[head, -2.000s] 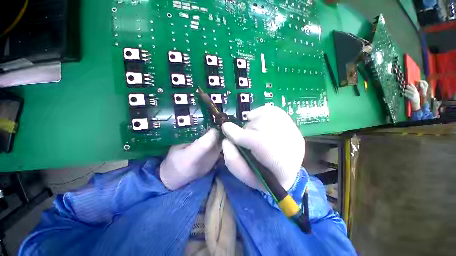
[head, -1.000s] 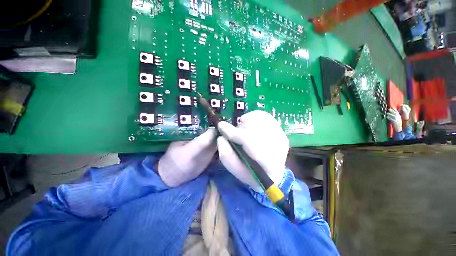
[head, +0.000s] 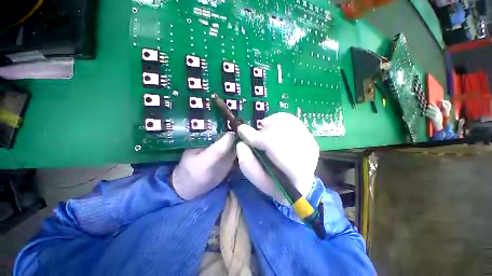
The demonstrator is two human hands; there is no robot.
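Observation:
A large green circuit board point(head: 302, 81) lies in front of me, with columns of black power transistors point(head: 195, 103) with silver tabs. My right hand point(head: 286, 148), in a white knit glove, holds the soldering iron point(head: 275, 171) like a pen. The iron's brownish tip points up and left, over the board between the second and third transistor columns. My left hand point(head: 204, 170), also gloved, is closed at the board's near edge, its fingertips beside the iron's front end. I cannot tell if it holds solder wire.
A dark iron stand point(head: 364, 70) stands right of the board, with thin dark sticks point(head: 347, 87) by it. Farther right are another green board point(head: 402, 83), a red pad point(head: 433, 89) and another person's gloved hands point(head: 436, 114). A black device point(head: 59, 27) is at upper left.
The view has shifted, moving the board within the picture. The iron tip stays near the same spot between the transistor columns, and both hands keep nearly the same pose.

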